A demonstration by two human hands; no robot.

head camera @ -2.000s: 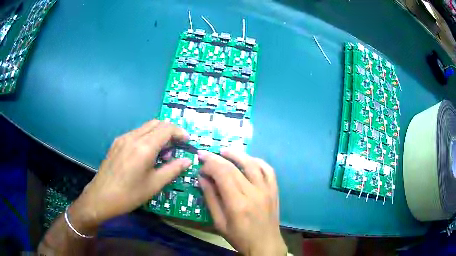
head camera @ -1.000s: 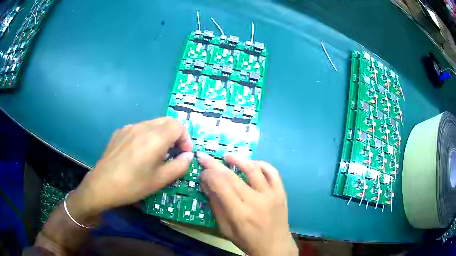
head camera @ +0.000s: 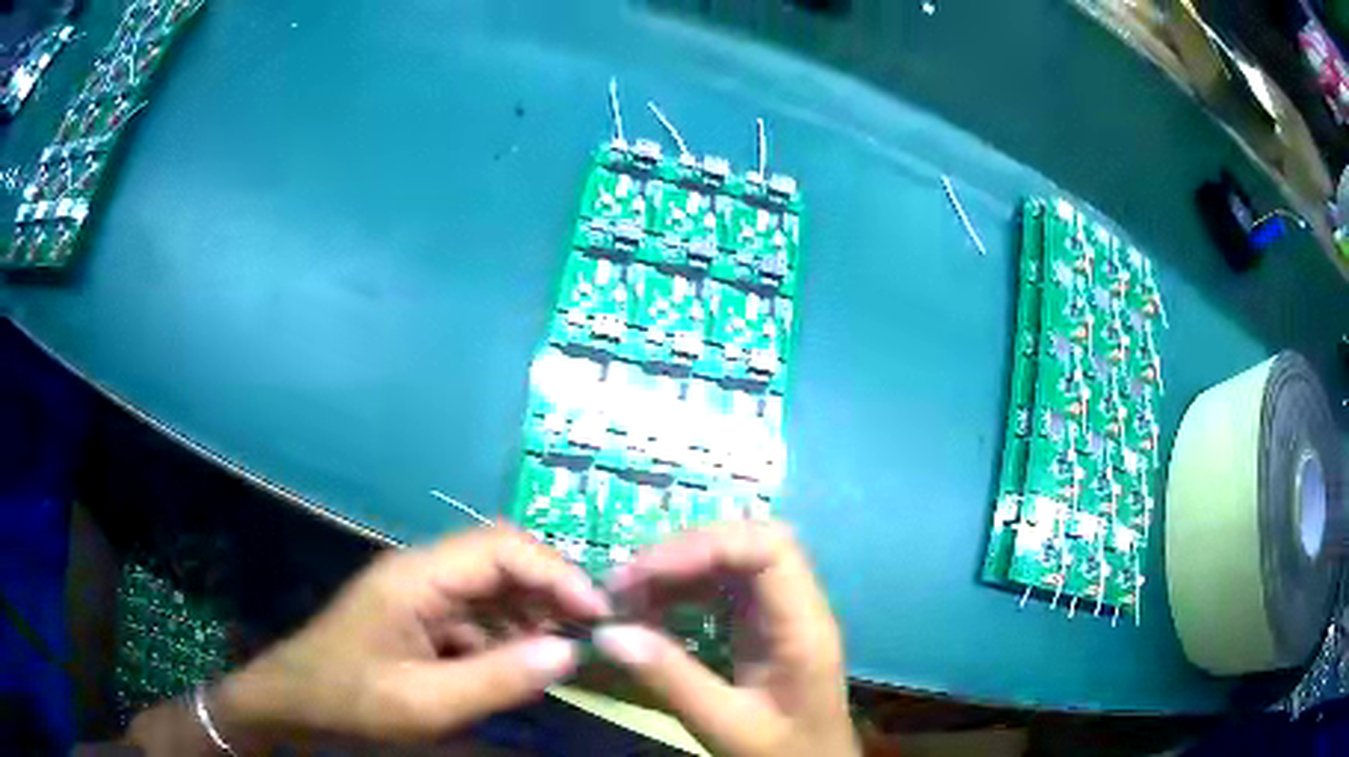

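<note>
The green PCB panel (head camera: 673,318) lies on the mat in front of me, with three white lead wires sticking up past its far end. A bright glare crosses its middle. My left hand (head camera: 444,629) and my right hand (head camera: 732,636) meet over the panel's near end and hide part of it. A small dark piece, apparently black foam tape (head camera: 589,627), is pinched between the fingertips of both hands. The fingers are blurred. A thin white wire (head camera: 462,507) sticks out to the left beside my left hand.
Stacked PCB panels (head camera: 1087,414) lie at right, beside a large foam tape roll (head camera: 1235,518). A loose wire offcut (head camera: 962,215) lies behind. Another panel (head camera: 92,133) is at far left. A pale liner band (head camera: 636,720) shows at the bench edge.
Both hands have moved down towards the near end of the panel, uncovering more boards. The view has shifted slightly. A white wire now shows beside my left hand.
</note>
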